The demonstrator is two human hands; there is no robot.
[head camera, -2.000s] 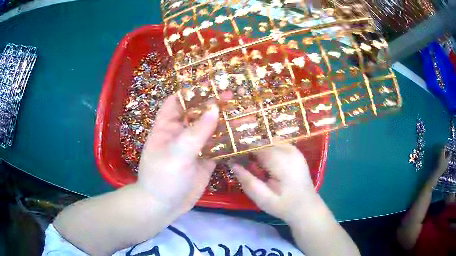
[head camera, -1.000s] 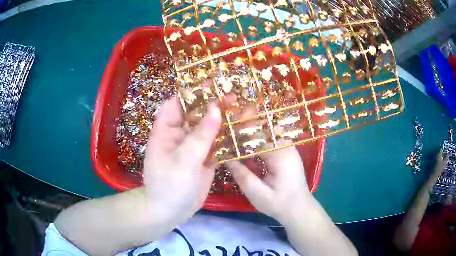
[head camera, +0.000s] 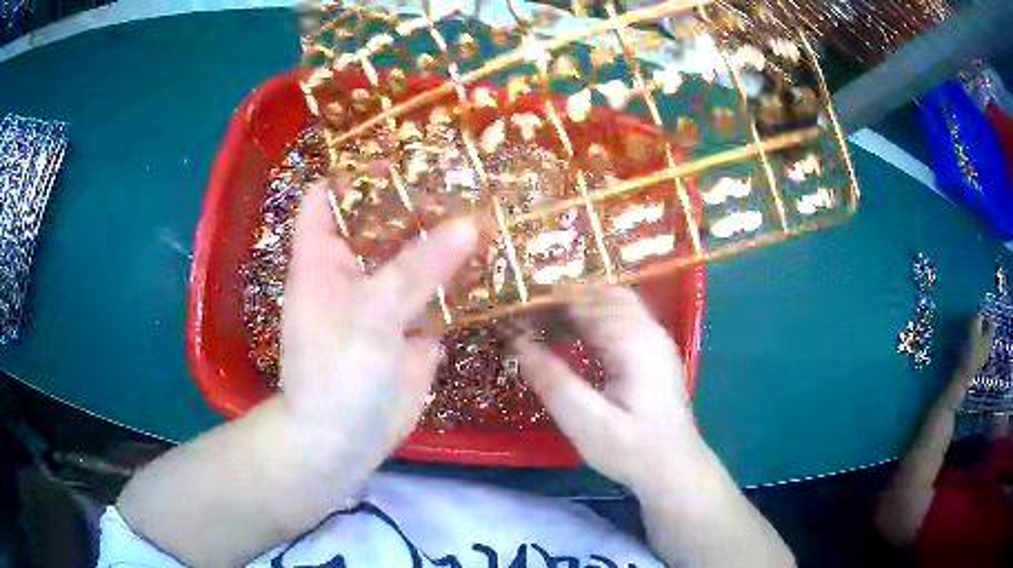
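A gold sprue frame (head camera: 648, 174) with rows of small shiny parts is held tilted above a red plastic basin (head camera: 211, 333). My left hand (head camera: 361, 311) grips the frame at its near left part, thumb on top. My right hand (head camera: 611, 383) is under the frame's near edge, thumb and fingers a little apart and blurred; its fingertips are partly hidden behind the frame, and I cannot tell if they hold a part. A heap of loose glittering parts (head camera: 483, 388) lies in the basin below both hands.
Silver sprue frames (head camera: 28, 222) lie at the far left of the green table (head camera: 122, 244). A small loose-part pile (head camera: 918, 316), a blue tray (head camera: 966, 161) and another person's arm (head camera: 939, 427) are at the right. A grey post (head camera: 928, 69) and coppery frames (head camera: 872, 28) are at the upper right.
The gold frame has shifted left and slightly up with my left hand. My right hand stays near the frame's near edge. The basin appears slightly further left in view.
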